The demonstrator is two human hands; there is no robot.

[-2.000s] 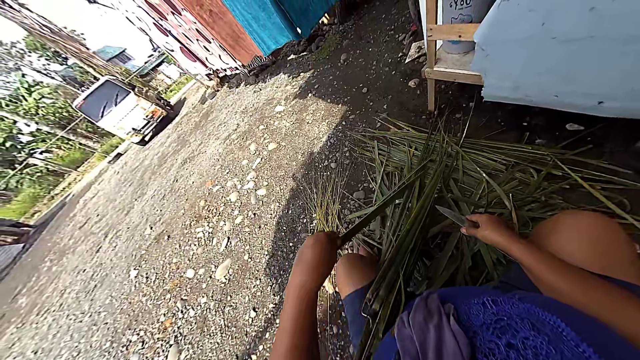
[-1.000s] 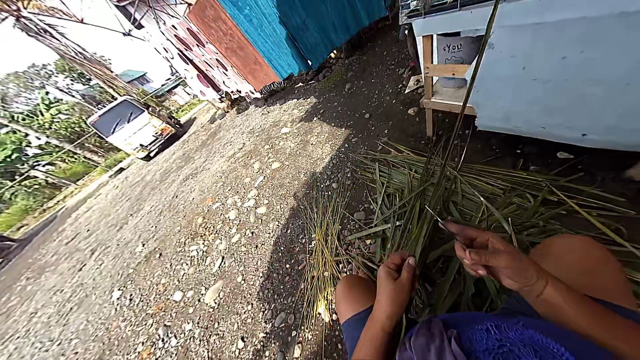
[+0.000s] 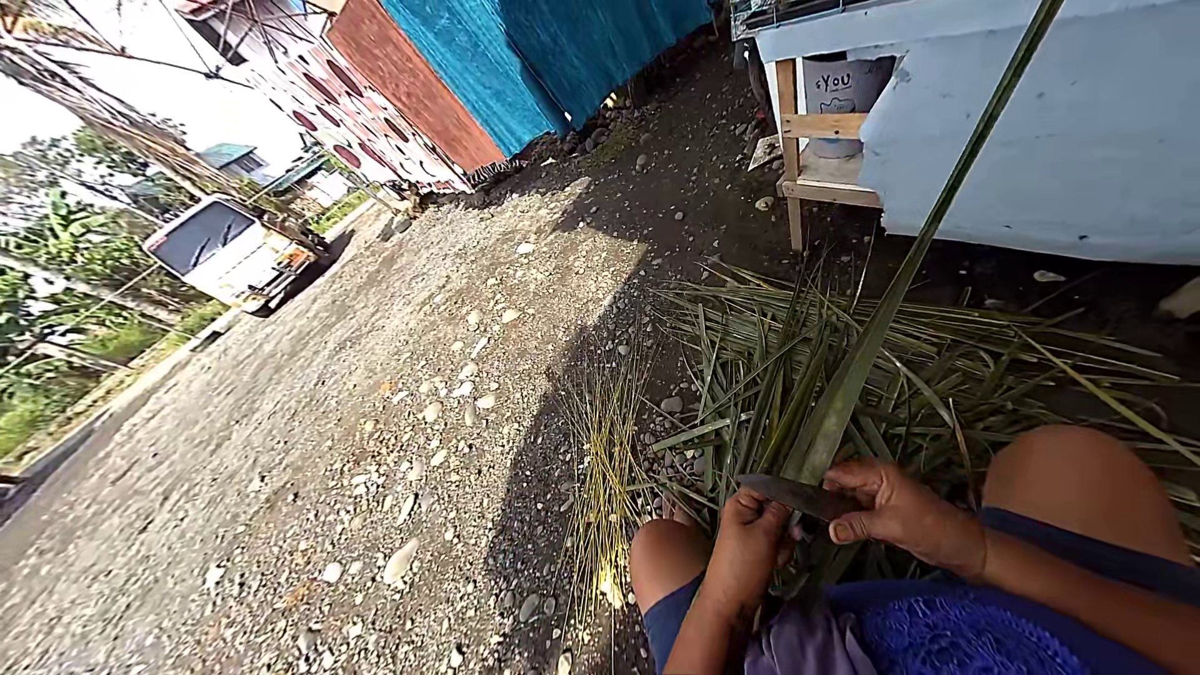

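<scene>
My right hand grips a knife, its dark blade pointing left and lying across the base of a long green palm leaflet. Close beside the blade tip, my left hand pinches the leaflet's lower end between thumb and fingers. The leaflet slants up to the top right. Behind my hands lies a heap of green palm leaflets on the ground. Left of my left knee rests a bundle of thin yellow-green leaf ribs on the gravel.
A pale blue panel and a wooden frame with a container stand beyond the heap. Stones dot the gravel road at left. A white vehicle stands farther off, near blue sheeting.
My hands have come together at the leaflet's base, with the blade now across it. Two seconds ago my left hand was farther left, over the rib bundle. The view has shifted.
</scene>
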